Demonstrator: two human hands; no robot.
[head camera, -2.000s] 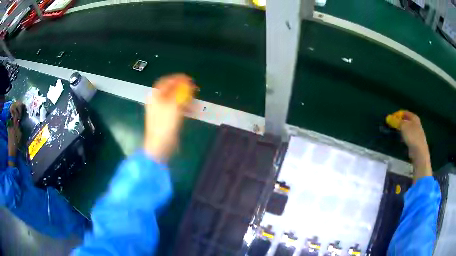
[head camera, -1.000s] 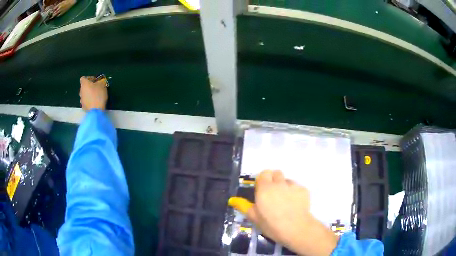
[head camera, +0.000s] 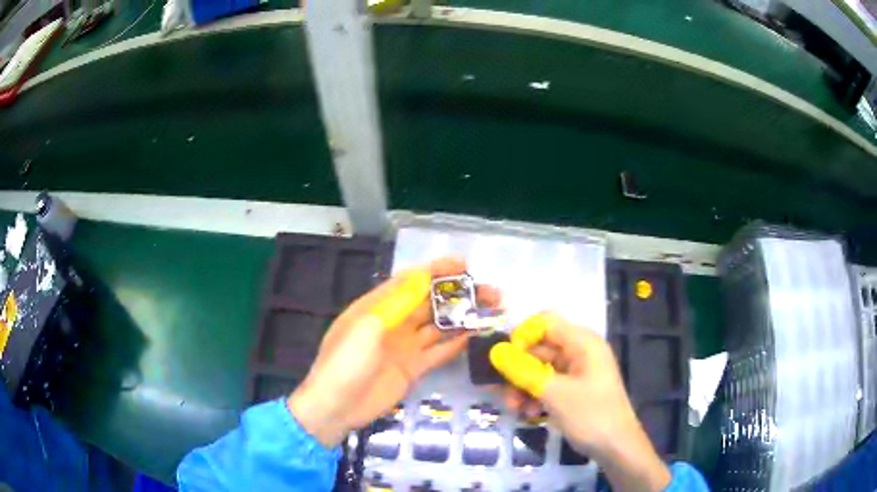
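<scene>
My left hand (head camera: 385, 341), with a yellow finger cot on the thumb, holds a silver-rimmed watch housing (head camera: 453, 301) over the blister tray, its open side showing yellow and dark parts. My right hand (head camera: 567, 380), with yellow cots on thumb and finger, holds a black display module (head camera: 488, 359) just right of and below the housing. The flex cable (head camera: 487, 320) lies at the housing's lower right edge; whether it is joined there I cannot tell. The blister tray (head camera: 577, 264) has rows of display modules in its lower part, partly hidden by my hands.
A black foam tray (head camera: 288, 322) shows on both sides of the blister tray. Stacked blister trays (head camera: 808, 356) and a white scrap (head camera: 707, 384) are at right. Behind runs the green conveyor belt (head camera: 500, 144) with a loose part (head camera: 632, 184) and an upright post (head camera: 348, 115). A black box (head camera: 34, 307) is at left.
My left hand has come back from the belt with the watch housing. My right hand has lifted a display module from the tray and moved beside the housing. The view has shifted right.
</scene>
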